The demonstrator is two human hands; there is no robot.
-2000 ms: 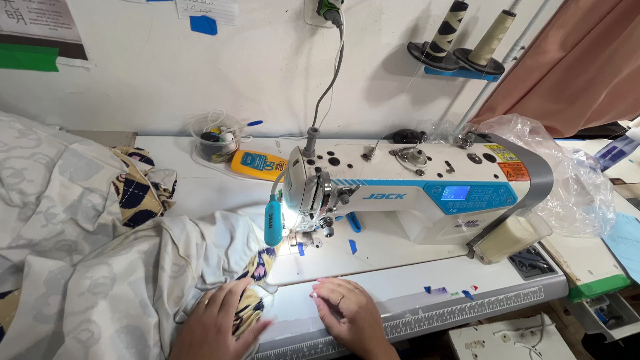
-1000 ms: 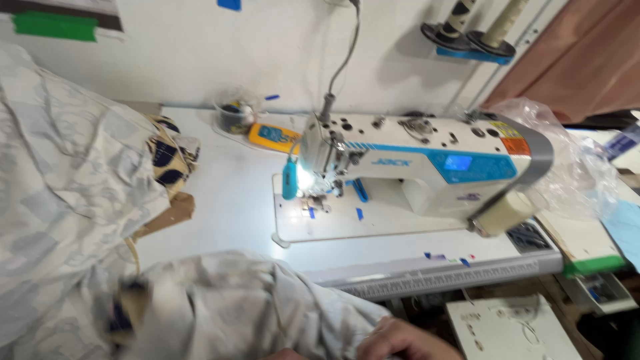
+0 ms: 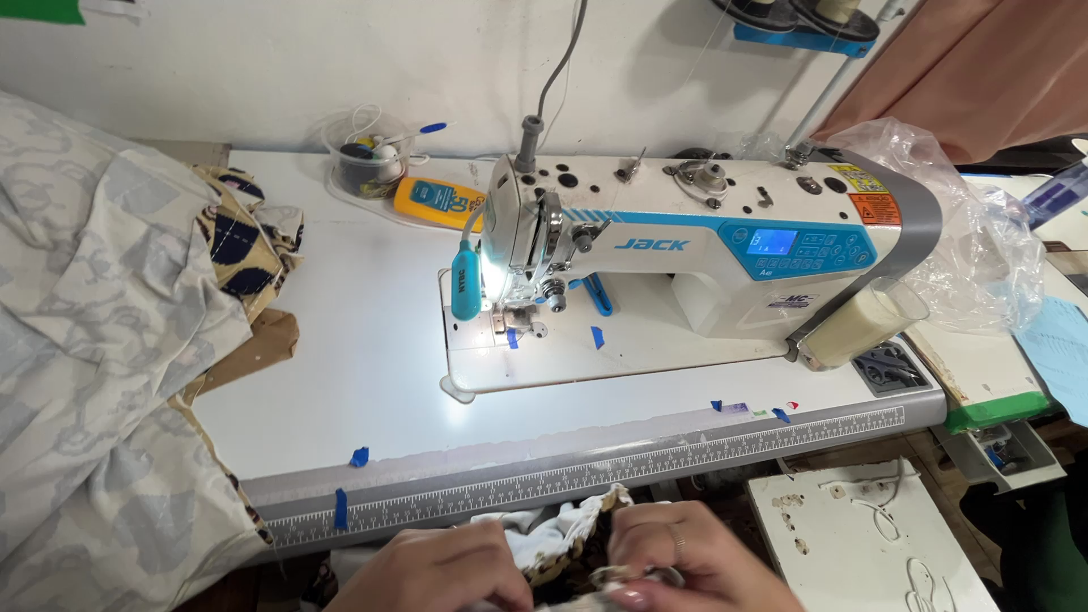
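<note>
My left hand and my right hand are at the bottom of the head view, in front of the table's front edge. Both grip a bunched piece of light fabric with a dark and tan patterned edge, the right hand pinching it between thumb and fingers. A ring is on the right hand. Beyond them stands a white and blue Jack sewing machine, its lamp lit and no fabric under its needle. A large pale printed cloth covers the table's left side, with navy and tan patterned fabric at its edge.
A clear plastic tub and a yellow-orange packet lie behind the machine head. Blue thread snips lie under its arm. A glass with pale contents stands at the right, near a clear plastic bag. A printed ruler runs along the front edge.
Two seconds ago both hands were on the table near the needle, with patterned fabric beside the left one. The hands and fabric are now at the front edge. The cloth's brown piece has come into sight.
</note>
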